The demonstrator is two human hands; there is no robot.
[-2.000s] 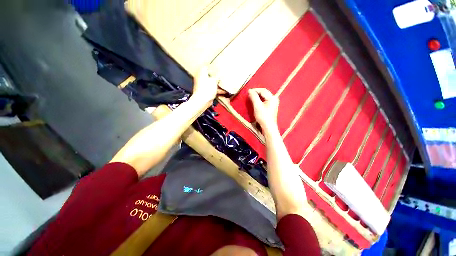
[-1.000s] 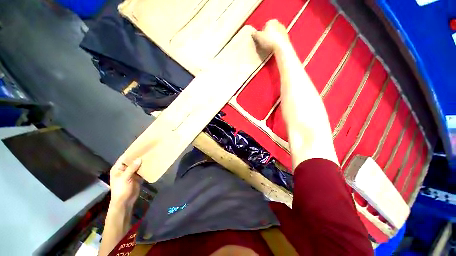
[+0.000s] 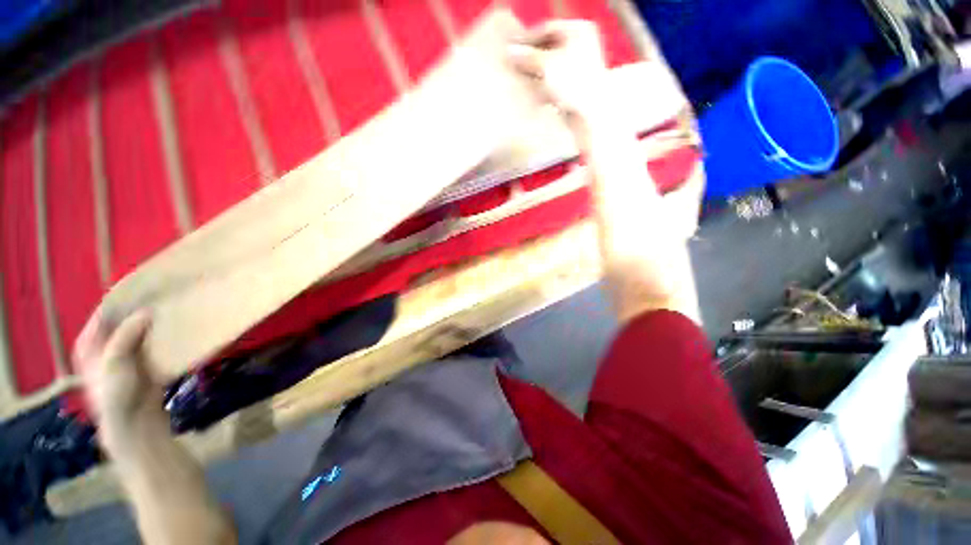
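Observation:
A long beige cut piece (image 3: 319, 202) spans slantwise between my hands, above the press bed; the view is blurred and its thickness is hard to tell. My left hand (image 3: 122, 357) holds its lower left end, with the thumb on top. My right hand (image 3: 554, 69) holds its upper right end. Under it lie the red base sheet (image 3: 202, 117) and the thin tan strips of the waste skeleton (image 3: 168, 133). A pale stack (image 3: 644, 91) lies at the right end of the bed, partly behind my right hand and forearm.
A wooden board edge (image 3: 426, 325) runs along the bed's front, with black sheeting (image 3: 37, 458) at the left. A round blue bucket (image 3: 783, 122) stands beyond the bed's right end. The dark floor (image 3: 767, 250) has scattered scraps. A pale frame (image 3: 852, 410) is at lower right.
The view has swung right, bringing the blue bucket into sight. The held piece has moved from the beige area and black sheeting to over the red part of the bed, still between both hands.

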